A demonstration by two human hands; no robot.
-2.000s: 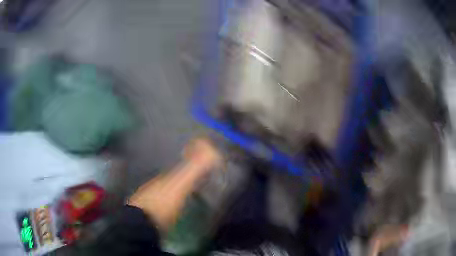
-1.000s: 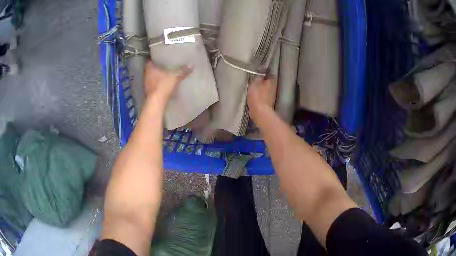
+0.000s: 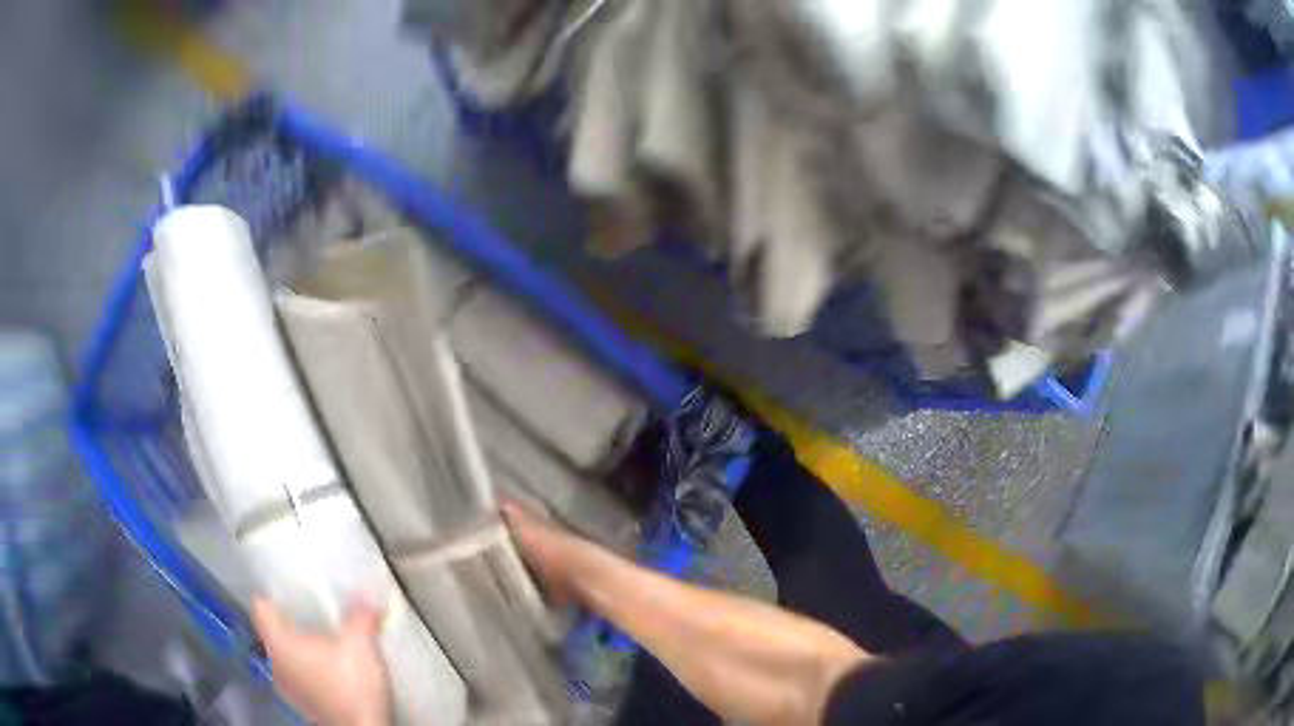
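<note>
A long whitish tied roll lies slanting over the left part of the blue plastic crate, a string round its middle. My left hand grips its near end. A beige-grey tied bundle lies against its right side. My right hand holds that bundle's right side near the string; its fingers are partly hidden. Both rolls reach past the crate's near side, towards me. More beige rolls lie lower in the crate.
A high pile of pale bundles overhangs another blue crate at top right. A yellow aisle line crosses the speckled floor between crates. A grey flat surface stands at right. My legs are against the near crate's right corner.
The view has swung; the crate now lies to the left. My hands have moved from bundles inside it to the near ends of two rolls. The tall pile has come into view.
</note>
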